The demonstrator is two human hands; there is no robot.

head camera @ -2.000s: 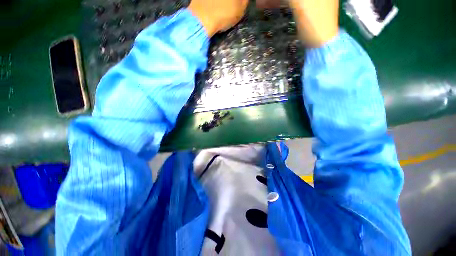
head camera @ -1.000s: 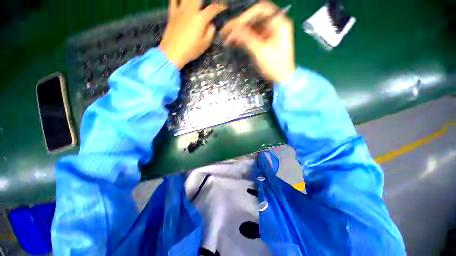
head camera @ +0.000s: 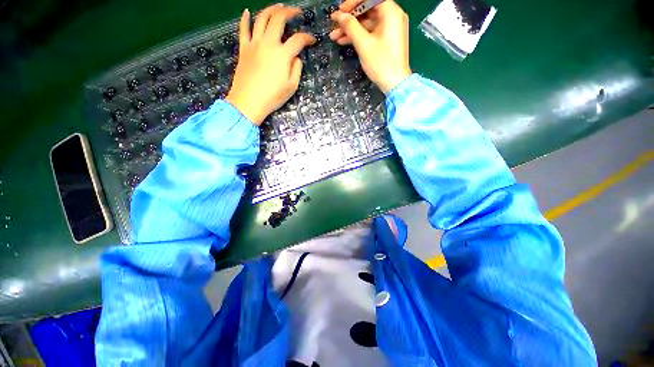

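A large clear blister tray lies on the green bench with dark round assemblies in its pockets. My left hand rests over the tray's upper middle, fingers spread, with a gap between thumb and forefinger and nothing visible in it. My right hand is just right of it at the tray's top edge and holds thin silvery tweezers like a pen. The tweezers' tips are too small to make out. A loose pile of tiny black parts lies at the tray's near edge.
A smartphone with a dark screen lies left of the tray. A zip bag with black contents lies at the upper right. The bench's rounded front edge runs across, above a grey floor with a yellow line. A blue object is at lower left.
The view has shifted and turned, so more of the tray shows and both hands are fully in view. My hands remain close together over the tray, my right hand still with the tweezers.
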